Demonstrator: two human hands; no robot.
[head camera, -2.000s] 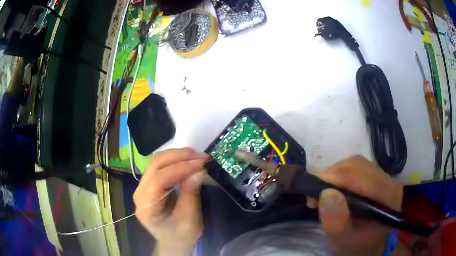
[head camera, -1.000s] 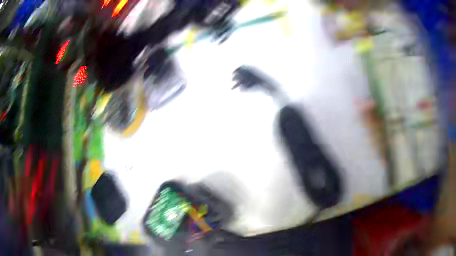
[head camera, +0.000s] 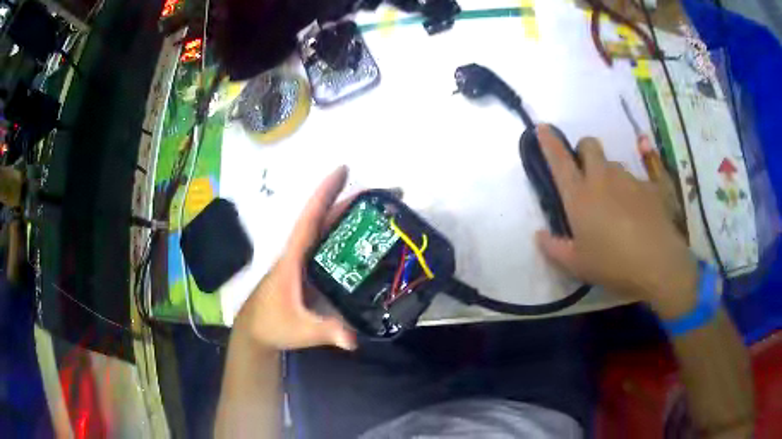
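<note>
The black housing (head camera: 429, 296) is tilted at the bench's front edge, its open side showing the green circuit board (head camera: 356, 246) and yellow, red and blue wires. My left hand (head camera: 291, 279) grips the housing from its left side. A thick black cable runs from the housing's right side to the coiled power cord (head camera: 538, 176). My right hand (head camera: 613, 219) lies over the coil with its fingers around it. The angled plug (head camera: 477, 82) lies beyond it. The flat black back cover (head camera: 216, 245) lies at the left on the bench.
A yellowish tape roll (head camera: 273, 105) and a clear dish with dark contents (head camera: 341, 64) stand at the back left. An orange-handled screwdriver (head camera: 649, 157) lies at the right. A dark conveyor belt (head camera: 90, 171) runs along the left. A red bin (head camera: 639, 377) is at the lower right.
The soldering iron and solder wire have left my hands. My left hand now grips the housing, which is more tilted. My right hand has moved onto the cord coil. The view has shifted.
</note>
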